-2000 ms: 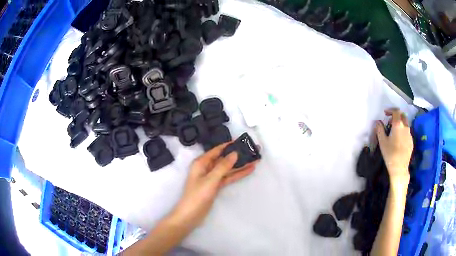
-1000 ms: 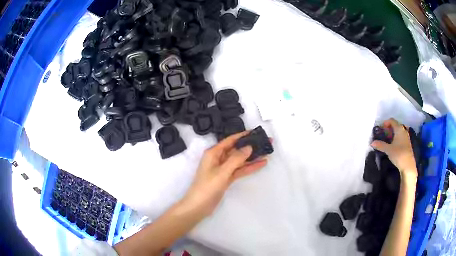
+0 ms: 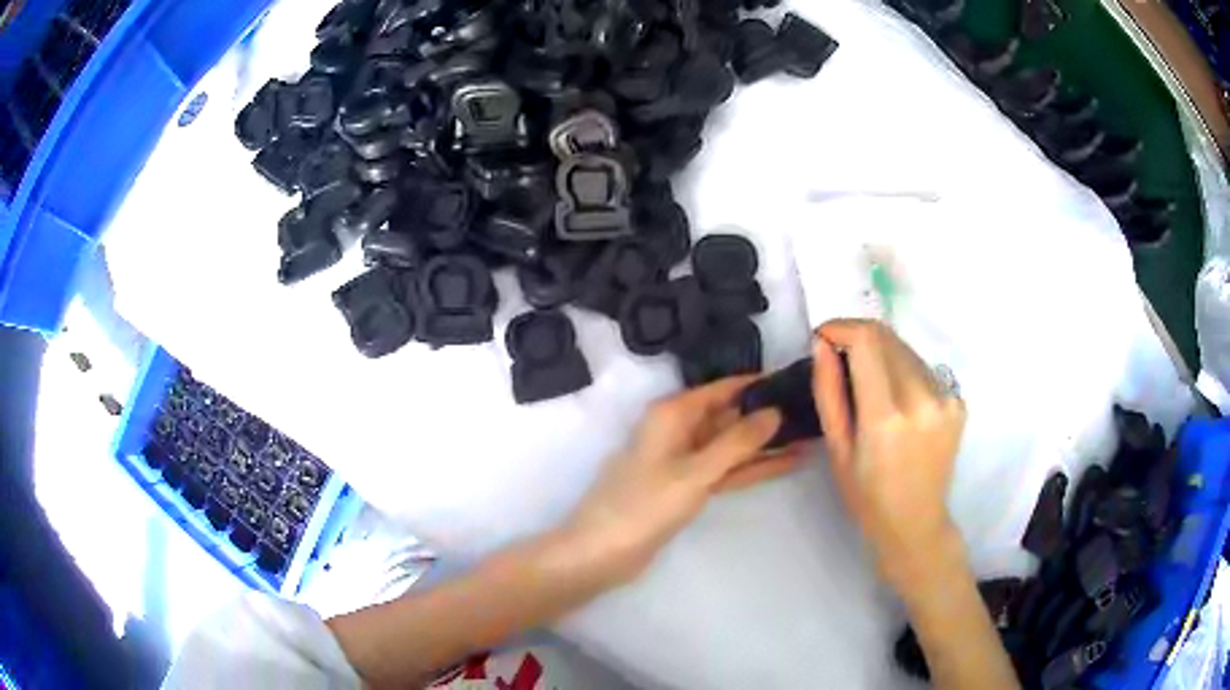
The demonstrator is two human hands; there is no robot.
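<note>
My left hand (image 3: 695, 438) holds a black housing part (image 3: 782, 402) by its edges, low over the white cloth. My right hand (image 3: 893, 438) holds a dark mating part against the housing's right side; its fingers hide most of that part and the contact. A large heap of black housing parts (image 3: 452, 209) lies behind and left of my hands. The green tip (image 3: 884, 280) of the glue bottle shows over a white pad (image 3: 834, 256); the white bottle body is hard to make out. Loose dark mating parts (image 3: 1113, 526) lie at the right.
The blue right bin (image 3: 1194, 519) borders the loose parts. A large blue crate (image 3: 101, 162) is at the left, with a smaller blue tray (image 3: 317, 532) of dark parts below it. Rows of black assemblies (image 3: 1072, 135) stand on the green surface (image 3: 1171, 276) at the upper right.
My right hand has moved left from the loose parts to the housing in my left hand, bringing a dark part. The view has shifted, so the heap appears further right.
</note>
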